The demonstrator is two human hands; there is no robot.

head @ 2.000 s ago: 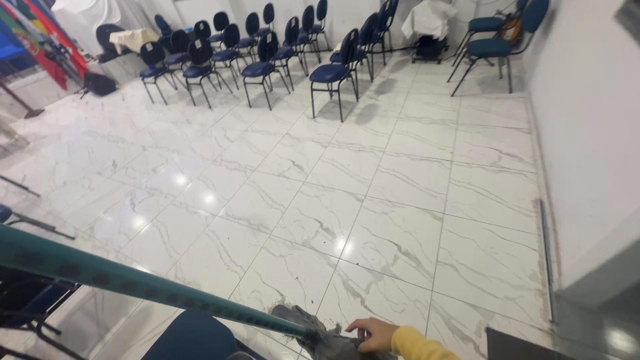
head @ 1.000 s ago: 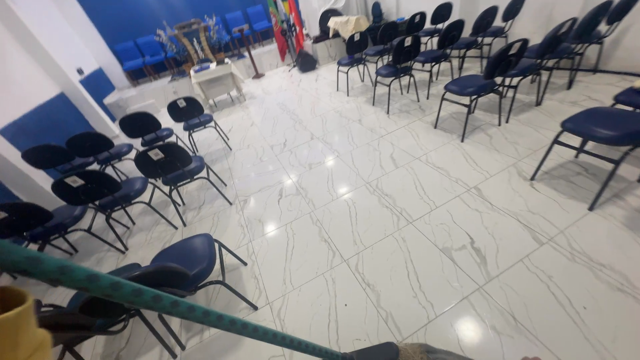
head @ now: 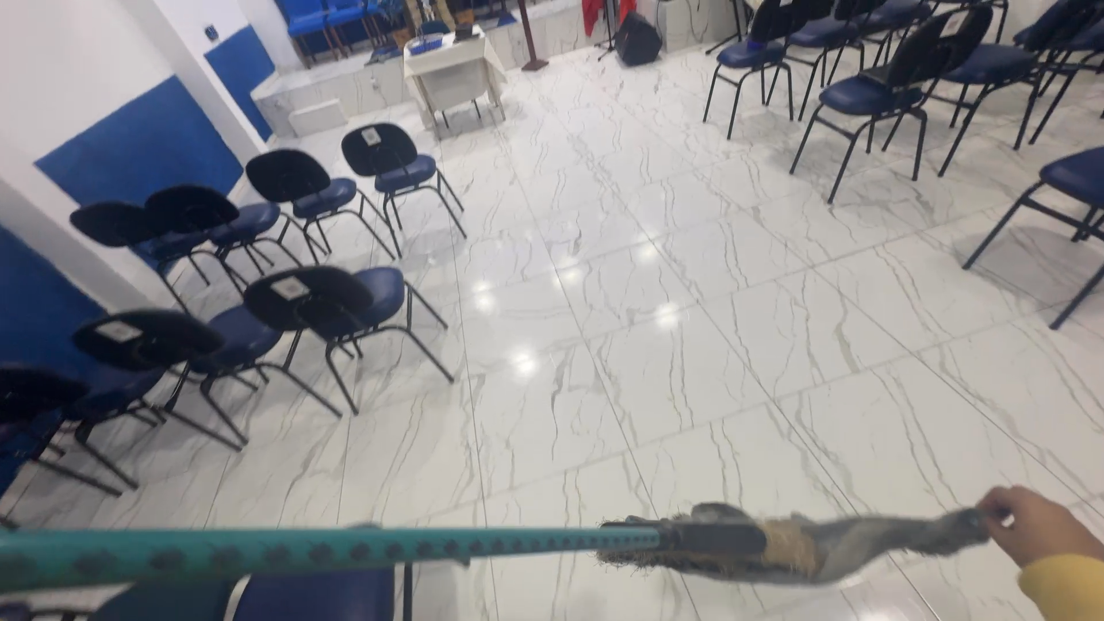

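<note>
A long green handle with dark spots [head: 293, 552] runs level across the lower part of the head view, from the left edge to a broom or brush head with frayed bristles [head: 716, 539]. A grey cloth [head: 871, 539] is wrapped around that head and stretches to the right as a twisted tail. At the lower right my right hand [head: 1035, 522], below it a yellow sleeve, pinches the tail's end between thumb and fingers. My left hand is out of the frame.
Blue-seated chairs with black backs [head: 379, 297] stand in rows on the left, and more chairs [head: 871, 95] on the right. A table with a white cloth [head: 453, 78] and a black speaker [head: 638, 39] are at the back. The marble-patterned tile floor [head: 595, 371] shines between the rows.
The view has swung left, then tilted down. The handle, slanting before, now lies level. The cloth, bunched near my right hand two seconds ago, is now drawn out in a twisted tail.
</note>
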